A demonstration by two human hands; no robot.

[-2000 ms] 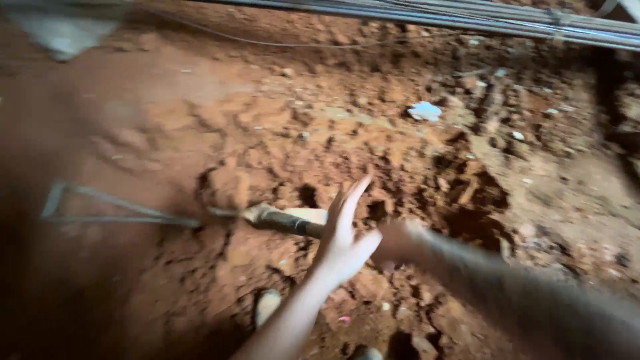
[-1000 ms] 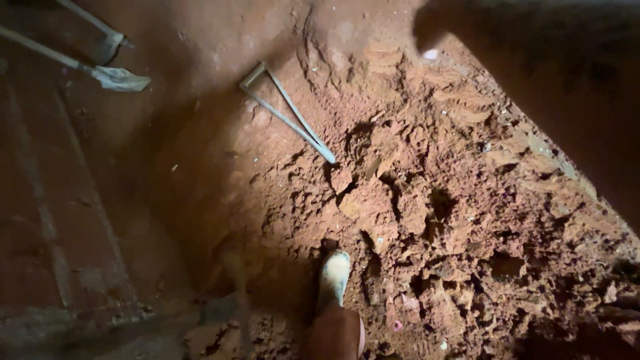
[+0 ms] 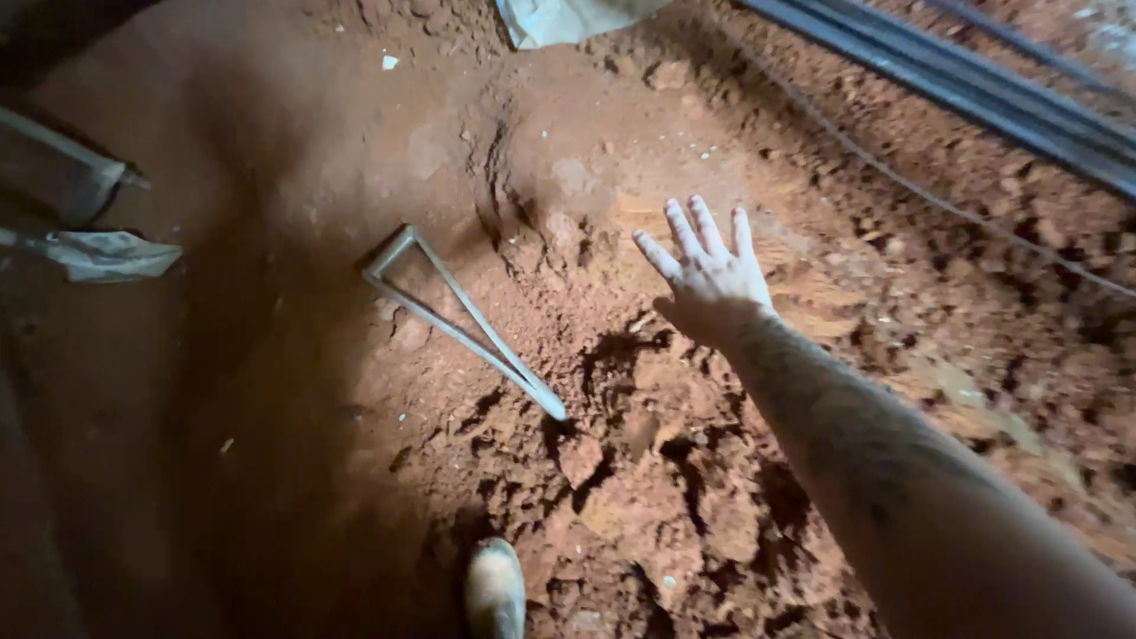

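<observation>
My right hand [image 3: 714, 275] reaches out from the lower right over the reddish soil, palm down with the fingers spread, and nothing is in it. To its lower left lies a narrow triangular metal frame [image 3: 470, 333], its tip resting at the edge of the broken clods [image 3: 657, 461]. My left hand is out of view. Below the frame, the toe of a shoe [image 3: 497, 586] shows on the ground.
A shovel or spade blade [image 3: 115, 256] and a second metal tool [image 3: 102, 182] lie at the left. Long metal bars [image 3: 958, 84] cross the upper right, with a thin cable or wire [image 3: 861, 160] beside them. A pale sheet or bag [image 3: 568, 19] lies at the top.
Two seconds ago both arms were in view near a long-handled tool; one second ago no hand was seen. Now my right hand is stretched out. The view has shifted a lot.
</observation>
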